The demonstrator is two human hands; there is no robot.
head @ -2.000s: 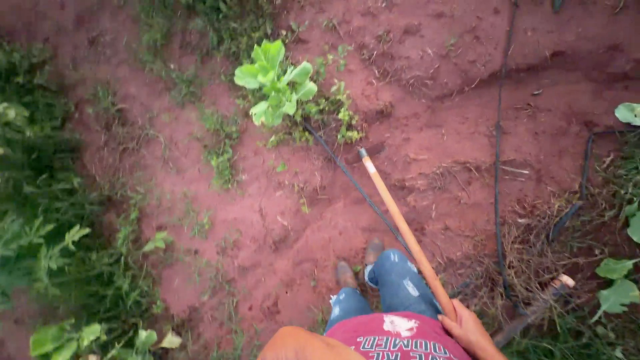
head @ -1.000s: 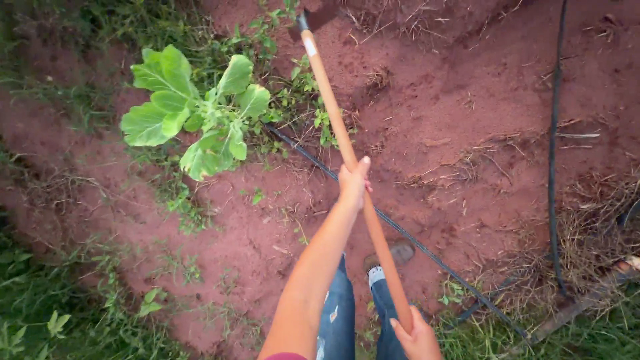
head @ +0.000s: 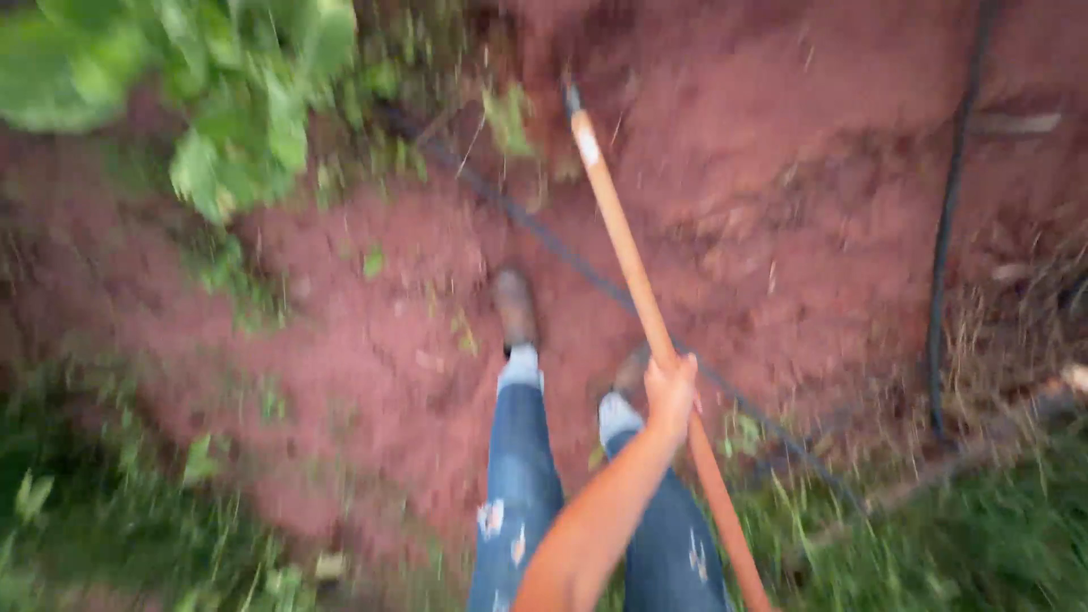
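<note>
My left hand (head: 671, 387) is closed around the long wooden handle (head: 627, 255) of a tool, about midway along its visible length. The handle runs from the bottom edge up to a dark metal ferrule (head: 573, 100) close to the red soil; blur hides any blade there. My right hand is out of the frame, and the handle's lower end leaves the view at the bottom. A leafy green plant (head: 246, 127) stands at the upper left.
A black drip hose (head: 552, 242) crosses the soil diagonally, passing under the handle. Another black hose (head: 948, 212) runs down the right side. My boots (head: 515, 306) stand on red soil, with grass (head: 1003, 518) at the lower right and weeds at the lower left.
Two seconds ago my right hand held the handle near my body; then my left hand took hold farther up. My right hand has since left the view. The view has shifted.
</note>
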